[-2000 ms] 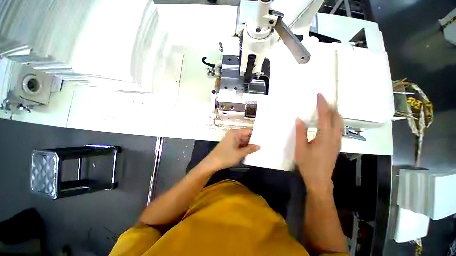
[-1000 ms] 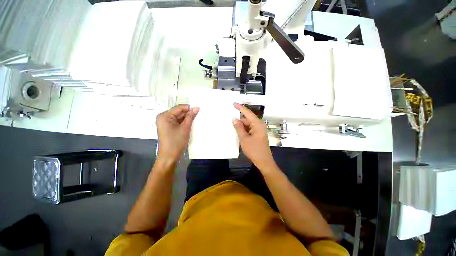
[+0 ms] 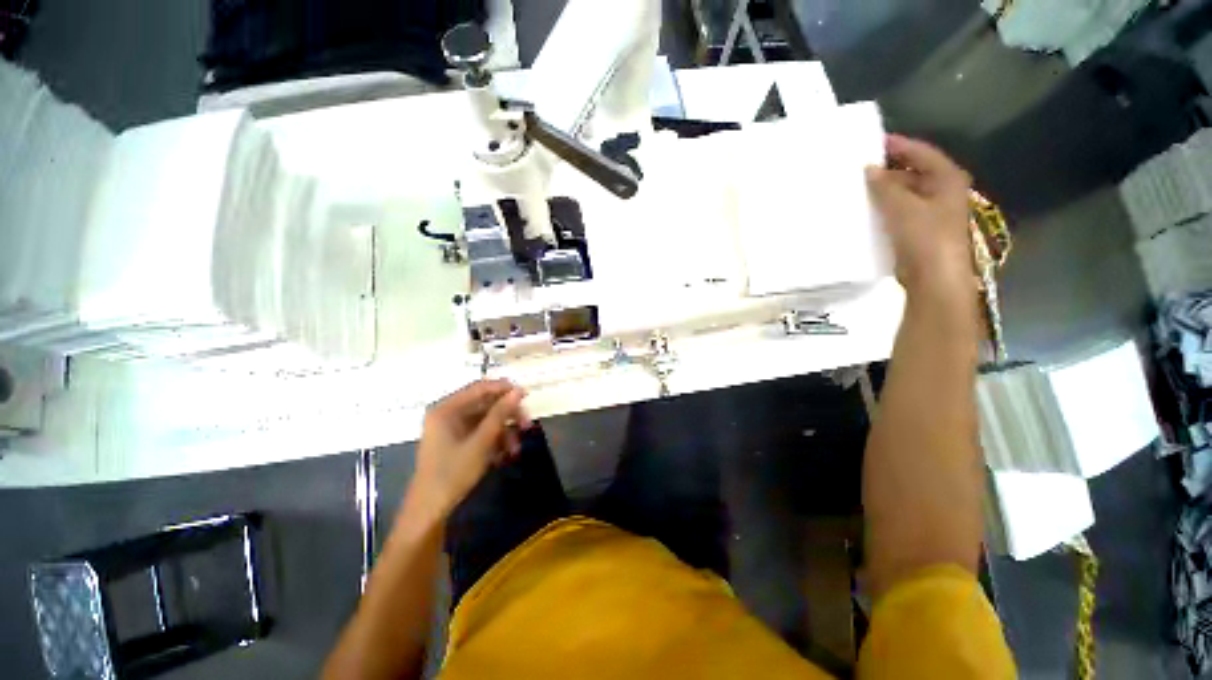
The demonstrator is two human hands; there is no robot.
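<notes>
A white fabric panel (image 3: 813, 199) lies on the low pile on the machine's flat right side. My right hand (image 3: 920, 199) is at its right edge, with thumb and fingers closed on that edge. My left hand (image 3: 468, 445) is at the table's near edge, below the needle plate (image 3: 532, 323), with its fingers partly curled and no fabric seen in it. The white sewing machine arm (image 3: 529, 166) stands over the dark presser foot area (image 3: 545, 253). A grey lever (image 3: 581, 153) slants right from its head.
A tall fanned stack of white panels (image 3: 160, 226) stands on the table's left. Black fabric (image 3: 332, 37) is piled behind. A black-and-chrome stool (image 3: 153, 598) is at lower left. White bundles (image 3: 1043, 432) with a yellow patterned tie (image 3: 1086, 611) are at right.
The view has shifted right. My right hand has moved from the panel in front of the machine to the right pile's far edge. My left hand no longer holds the panel.
</notes>
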